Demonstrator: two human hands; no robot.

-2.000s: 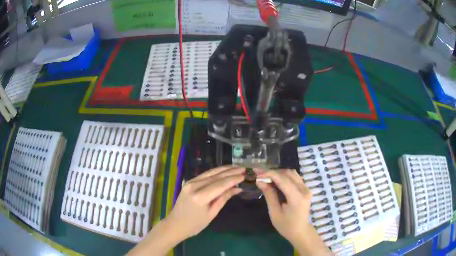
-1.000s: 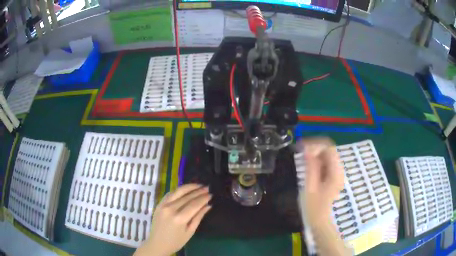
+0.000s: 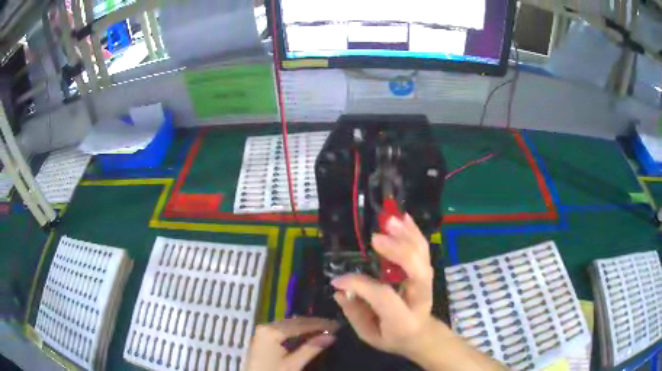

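Observation:
The black test fixture (image 3: 377, 152) stands at the centre. Its red toggle clamp handle (image 3: 393, 269) now points down toward me, and my right hand (image 3: 395, 297) is closed around it. A small white spot shows at the right fingertips. My left hand (image 3: 290, 344) rests low at the left front of the fixture, fingers slightly bent; whether it holds anything is hidden. The clear pressure head plate (image 3: 348, 262) shows partly above the right fingers. The fixture nest is hidden behind the hands.
The left-hand tray (image 3: 196, 304) and right-hand tray (image 3: 519, 308) hold rows of dark parts. Tray stacks stand at far left (image 3: 80, 301) and far right (image 3: 631, 304). A rear tray (image 3: 279, 174), blue bin (image 3: 138, 148), hanging red wire (image 3: 283, 116) and monitor (image 3: 392, 32) are behind.
The clamp handle has swung from upright down toward me. My right hand has moved from the right-hand tray onto it. The view has tilted up, showing more of the monitor.

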